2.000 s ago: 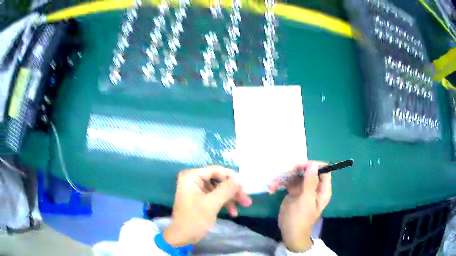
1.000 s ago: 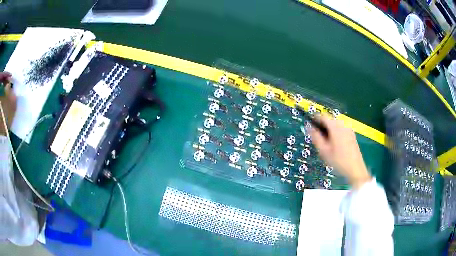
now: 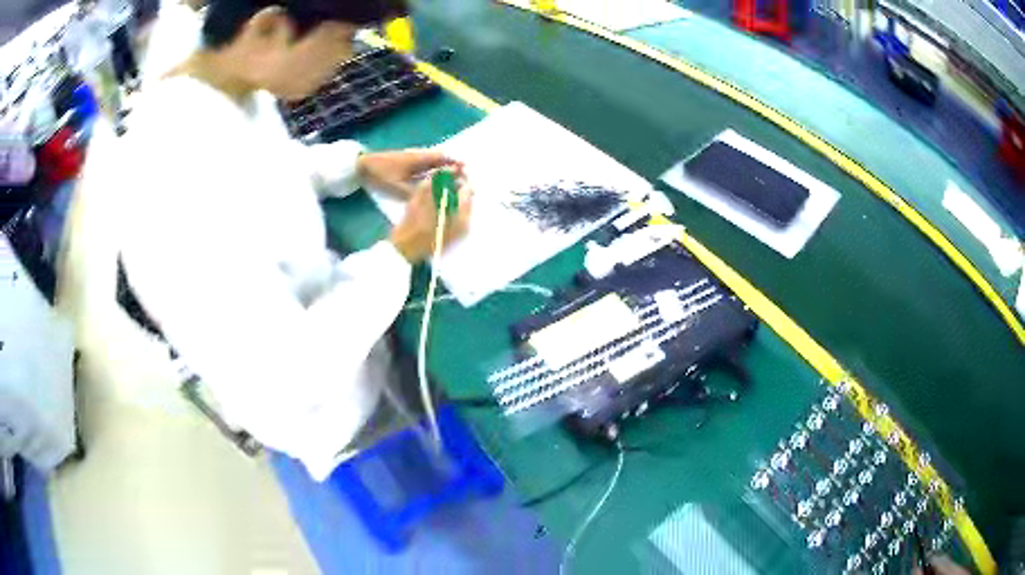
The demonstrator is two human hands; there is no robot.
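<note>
A clear blister tray (image 3: 755,502) with rows of flex circuit modules (image 3: 818,539) lies at the lower right, across the yellow tape line. A small part of my right hand (image 3: 946,566) shows at the bottom right edge, over the tray's near part. A thin dark line beside it may be the tweezers, but its grip is cut off by the edge. The pad sheet (image 3: 699,544) lies left of the tray, cut off by the bottom edge. My left hand is out of the picture.
A black fixture (image 3: 714,326) with dotted white strips and a cable stands mid-bench. A seated person (image 3: 242,247) at left holds a green-tipped tool (image 3: 445,189) over white paper (image 3: 491,264) with small dark parts (image 3: 568,207). A blue stool (image 3: 393,511) is below the bench.
The view has swung left, bringing the neighbour into sight. The tray and my right hand now sit at the lower right; the white sheet and stacked trays have left the picture.
</note>
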